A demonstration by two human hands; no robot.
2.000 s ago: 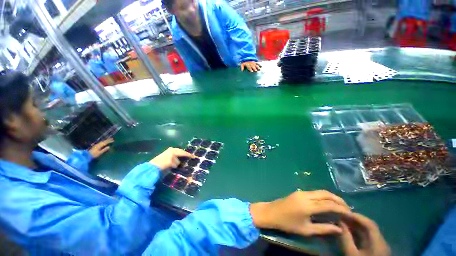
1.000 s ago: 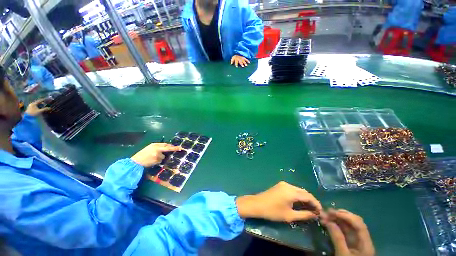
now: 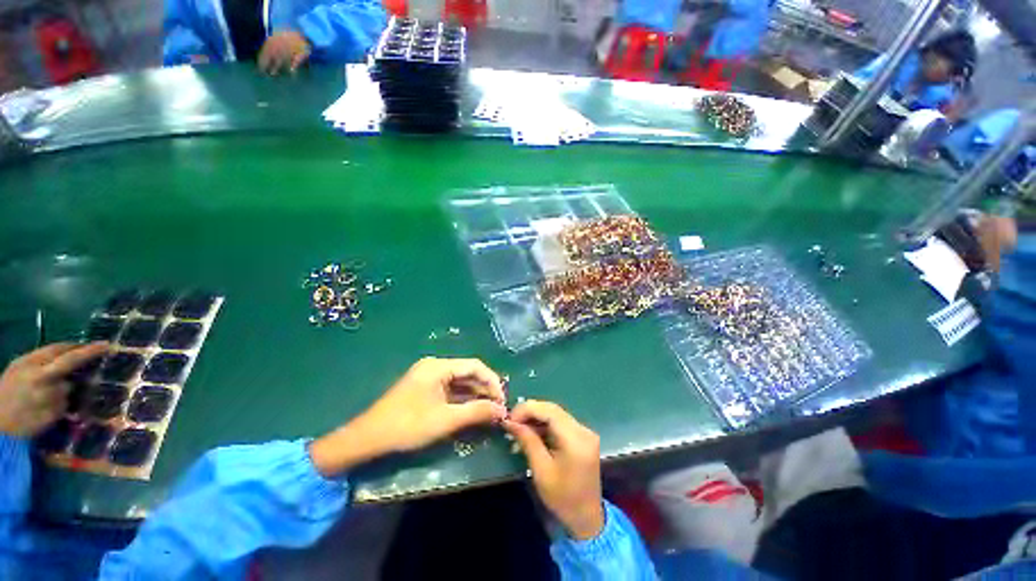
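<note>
My left hand (image 3: 437, 403), bare, comes from the lower left with thumb and forefinger pinched. My right hand (image 3: 559, 456), bare, meets it fingertip to fingertip near the bench's front edge. A tiny part (image 3: 504, 418) shows between the fingertips; it is too small to make out its shape. A few small loose parts (image 3: 464, 447) lie on the green surface under my left hand. A small pile of ring-shaped parts (image 3: 336, 297) lies farther left. Pale specks (image 3: 445, 334) lie between that pile and my hands.
A clear compartment tray (image 3: 483, 244) holds a copper-red heap (image 3: 608, 272). A fine-pocket tray (image 3: 795, 340) bears more parts at right. At far left, a person's hand (image 3: 43, 386) touches a sheet of black parts (image 3: 136, 369). Stacked black trays (image 3: 418, 85) stand across the bench (image 3: 261, 182).
The view has turned right, so the trays and piles sit farther left and the fine-pocket tray shows fully. My hands have come closer, fingertips now meeting.
</note>
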